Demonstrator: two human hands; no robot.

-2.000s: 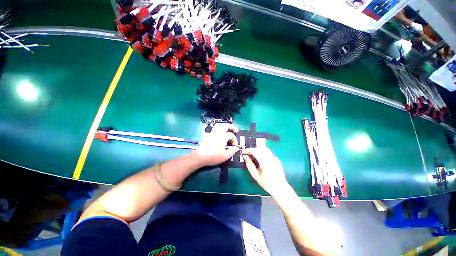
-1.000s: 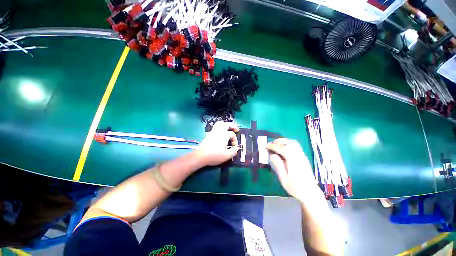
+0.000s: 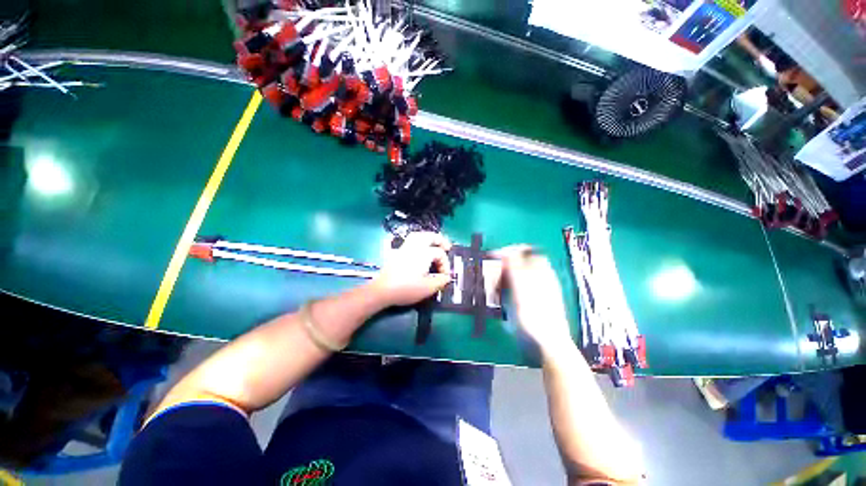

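A wire harness lead [image 3: 294, 261] lies level on the green worktop. Its red and black connector is at the yellow line and its white wires run right into my left hand [image 3: 414, 269]. My left hand is closed on the wire ends at the left side of the taped template [image 3: 467, 285]. Any small part between its fingertips is too small to tell. My right hand [image 3: 524, 288] is blurred over the template's right side, apart from my left hand; whether it holds anything cannot be told. A loose pile of small black parts [image 3: 432, 182] lies just beyond my left hand.
A large harness pile [image 3: 328, 85] lies beyond the black parts. A harness bundle [image 3: 606, 285] lies right of my right hand. A metal rail [image 3: 570, 161] crosses behind. A black fan [image 3: 641, 101], hanging sheets [image 3: 655, 28] and more harnesses [image 3: 783, 185] are at the far right.
My right hand has moved away from my left hand to the template's right side, uncovering more of the template. My left hand stays on the wires. The view has shifted slightly.
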